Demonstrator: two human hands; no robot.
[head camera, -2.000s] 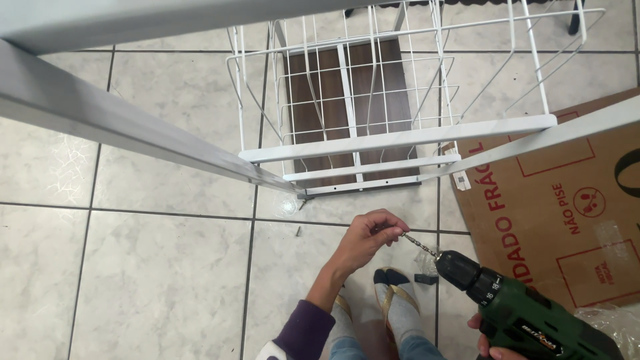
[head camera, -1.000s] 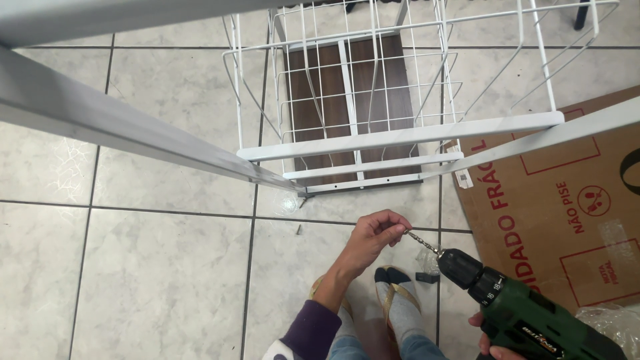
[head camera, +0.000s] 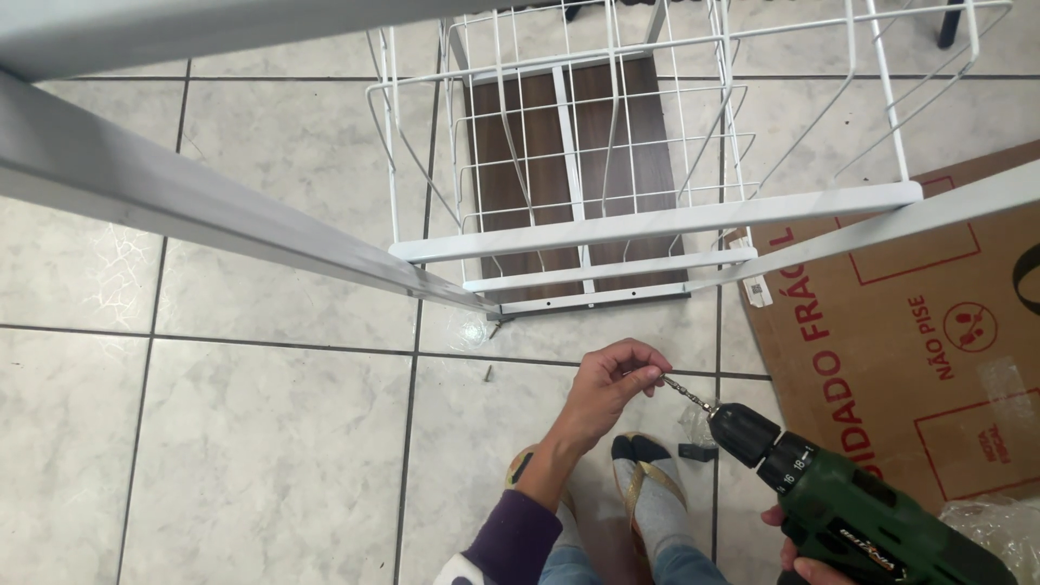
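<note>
My right hand (head camera: 800, 552) grips the handle of a green and black Britânia cordless drill (head camera: 853, 496) at the lower right, its chuck pointing up and left. A slender twisted metal bit (head camera: 686, 391) sticks out of the chuck. At its far end, my left hand (head camera: 613, 386) pinches the tip between thumb and fingers; whether a screw sits there is too small to tell. Beyond my hands stands a white metal frame (head camera: 650, 227) with white wire baskets (head camera: 561, 130), seen from above. Brown wood-look panels (head camera: 528, 175) show through the wires at its base.
An opened cardboard sheet (head camera: 869, 349) with red print lies on the tiled floor at the right, clear plastic wrap (head camera: 991, 528) beside it. A small screw (head camera: 488, 373) and another (head camera: 496, 328) lie near the frame's base. A small black piece (head camera: 697, 452) is by my feet.
</note>
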